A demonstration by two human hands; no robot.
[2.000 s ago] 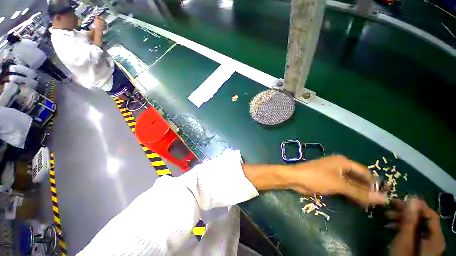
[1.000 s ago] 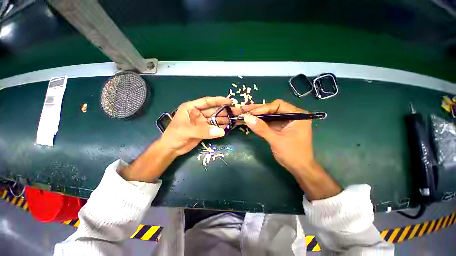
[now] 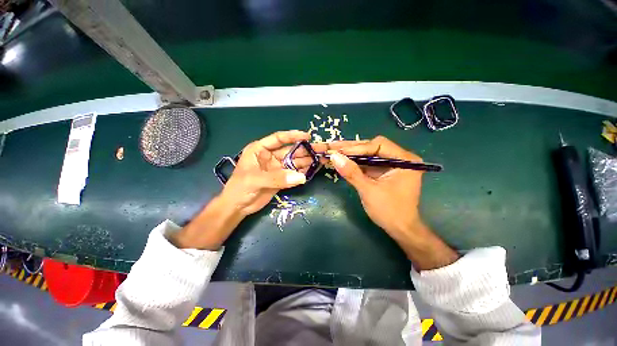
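My left hand (image 3: 260, 169) holds a watch case frame (image 3: 302, 160), a rounded-square ring with a shiny rim, between thumb and fingers. My right hand (image 3: 389, 179) grips slim black tweezers (image 3: 396, 162), their tip at the right side of the frame. Whether the tip holds a small piece cannot be told. A pile of small cream inserts (image 3: 328, 128) lies behind the hands, partly hidden by them. A second group of small pale bits (image 3: 287, 211) lies nearer me. Another watch frame (image 3: 223, 169) lies partly hidden behind my left hand.
Two watch frames (image 3: 441, 113) lie at the back right. A black electric screwdriver (image 3: 575, 203) and a clear plastic bag (image 3: 604, 179) lie at the right. A round mesh-like disc (image 3: 171, 136) and a paper label strip (image 3: 74, 159) are at the left. A metal rail (image 3: 270, 95) with a post runs behind.
Since two seconds ago the view has swung onto the bench and both hands have come together at the frame. Over the last second the hands barely moved; the tweezers' rear end dipped slightly.
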